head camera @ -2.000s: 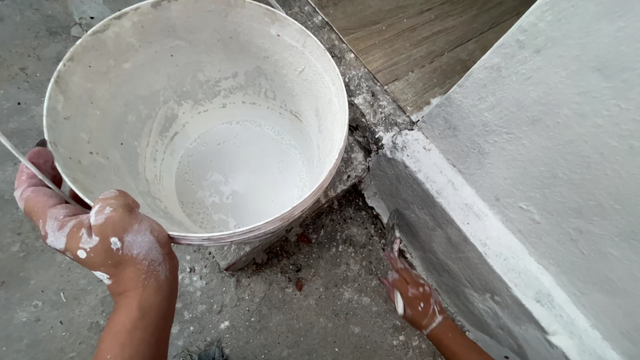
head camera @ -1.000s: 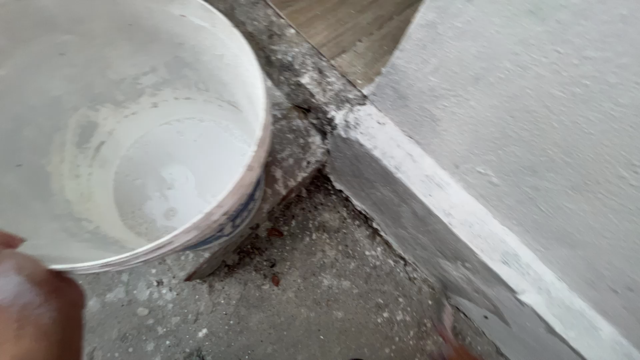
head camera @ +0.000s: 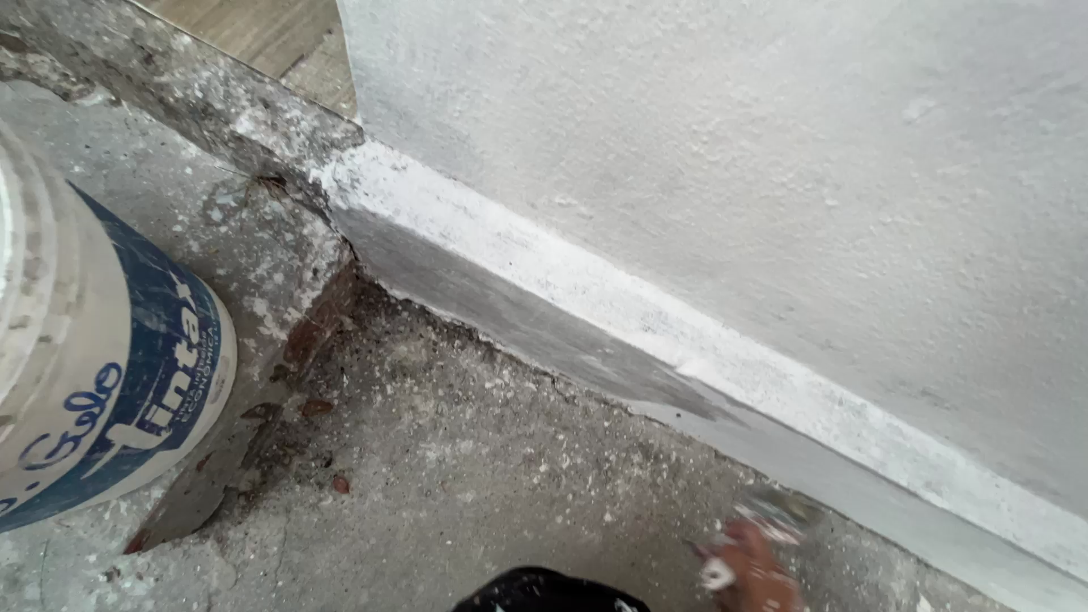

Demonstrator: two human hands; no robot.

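Observation:
Near the bottom right, my right hand (head camera: 752,569), blurred and spotted with white paint, holds a paint-smeared tool (head camera: 778,514), probably a brush, low beside the foot of the wall. The tool's exact kind is too blurred to tell. Above it runs a low ledge (head camera: 595,289) with a white painted top; its front face (head camera: 510,319) is darker grey at the left and lighter toward the right. A plastic paint bucket (head camera: 93,357) with a blue printed band stands at the left, cut off by the frame. My left hand is out of view.
A raised concrete step (head camera: 246,229) with chipped edges lies between the bucket and the ledge. The rough white wall (head camera: 722,170) rises at the right. Splattered concrete floor (head camera: 476,450) holds small dry leaves. A dark rounded thing (head camera: 552,591) shows at the bottom edge.
The view has swung right, leaving the bucket at the left edge. My left hand, earlier at the bucket's rim, has gone out of view. Lighter grey now covers more of the ledge's front face.

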